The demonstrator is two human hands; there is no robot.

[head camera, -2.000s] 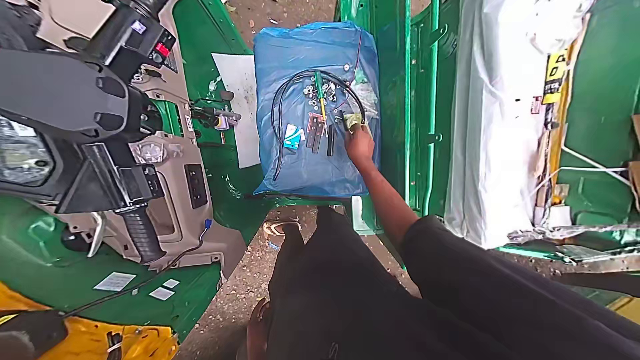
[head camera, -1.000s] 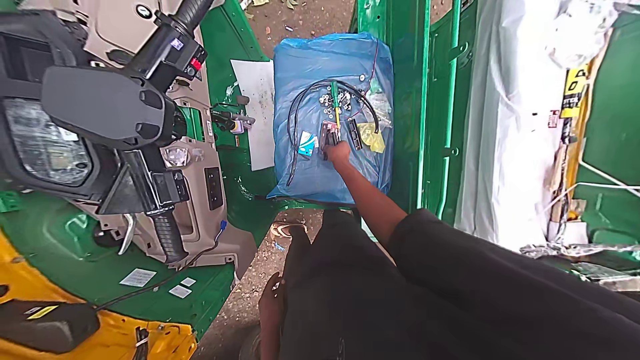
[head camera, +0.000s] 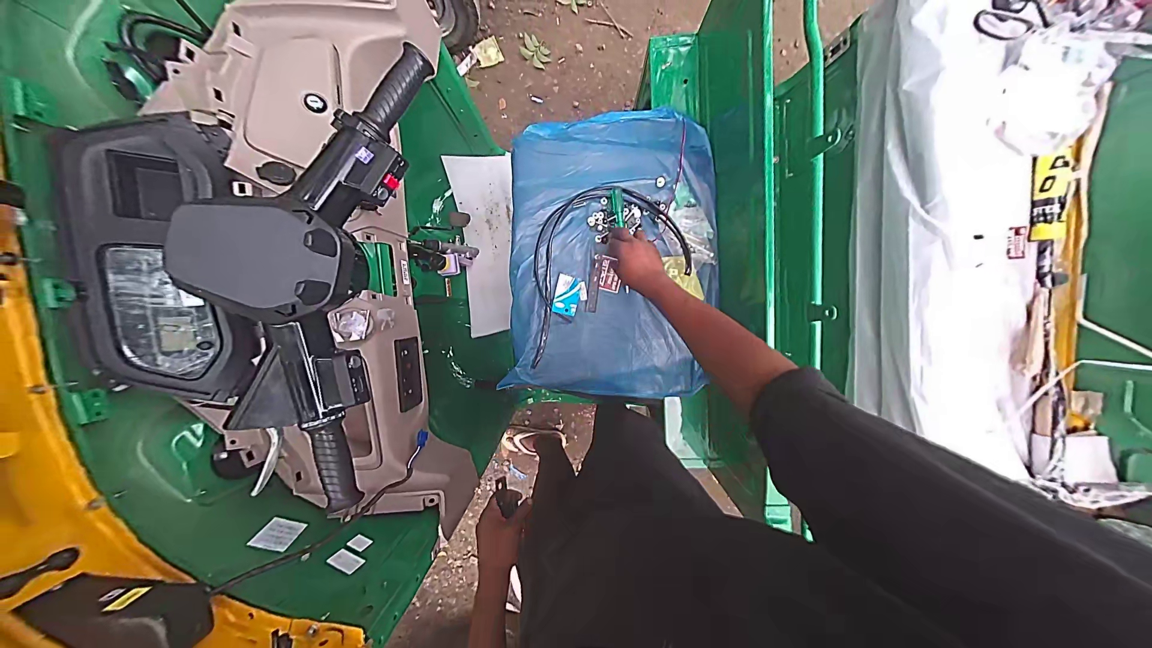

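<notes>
My right hand (head camera: 637,261) reaches down onto a seat wrapped in blue plastic (head camera: 621,360). Its fingers are at the lower end of a green-handled tool (head camera: 616,205), among small nuts and bolts (head camera: 598,216); whether they grip it is unclear. A black cable (head camera: 541,261) curves around these parts. Beside the hand lie a red printed packet (head camera: 607,274), a dark flat strip (head camera: 593,283), a blue and white packet (head camera: 567,295) and a yellow packet (head camera: 681,275). My left hand (head camera: 500,531) hangs low near my leg, closed around a small black part (head camera: 507,498).
To the left stand black handlebars (head camera: 328,463), a headlight unit (head camera: 162,310) and beige panels (head camera: 306,90) on a green vehicle body. A white sheet (head camera: 486,243) lies beside the seat. Green rails (head camera: 816,180) and a white plastic-wrapped item (head camera: 927,270) are on the right.
My right hand has moved from the right side of the seat across to the green-handled tool. My left hand now shows a black part in it. The dark pieces beside the strip are no longer seen there.
</notes>
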